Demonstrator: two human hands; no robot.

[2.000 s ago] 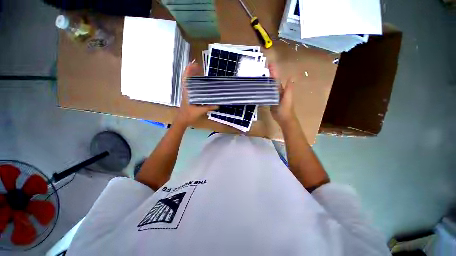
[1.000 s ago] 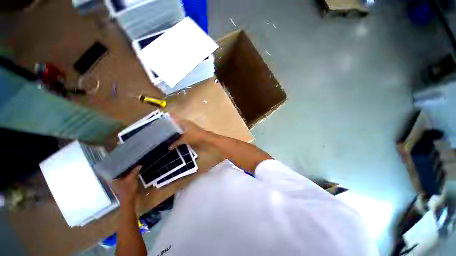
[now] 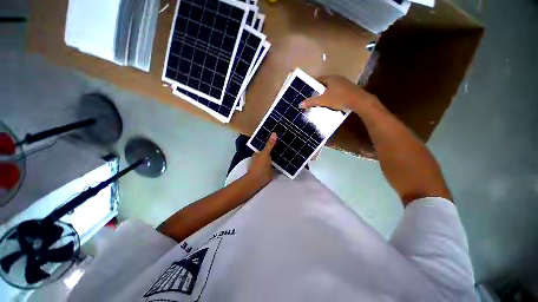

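My left hand (image 3: 263,160) grips the lower left end of a stack of solar panels (image 3: 287,131), dark grid face up with white frames. My right hand (image 3: 334,94) grips its upper right end, thumb on the top face. The stack is at the table's front edge, tilted diagonally; whether it touches the table I cannot tell. A loose, fanned pile of solar panels (image 3: 206,50) lies on the table to the left, grid side up. A stack of white pieces (image 3: 94,29) stands further left, its layered edges facing right.
An open cardboard box (image 3: 413,88) is at the right table end. Another stack with ridged edges (image 3: 368,12) is at the top, cut off. Two standing fans, one black-bladed (image 3: 36,250) and one red-bladed (image 3: 8,159), stand at the lower left.
The held stack has turned from edge-on to grid face up and moved right, off the loose pile, to the table's front edge. The camera view has swung back left.
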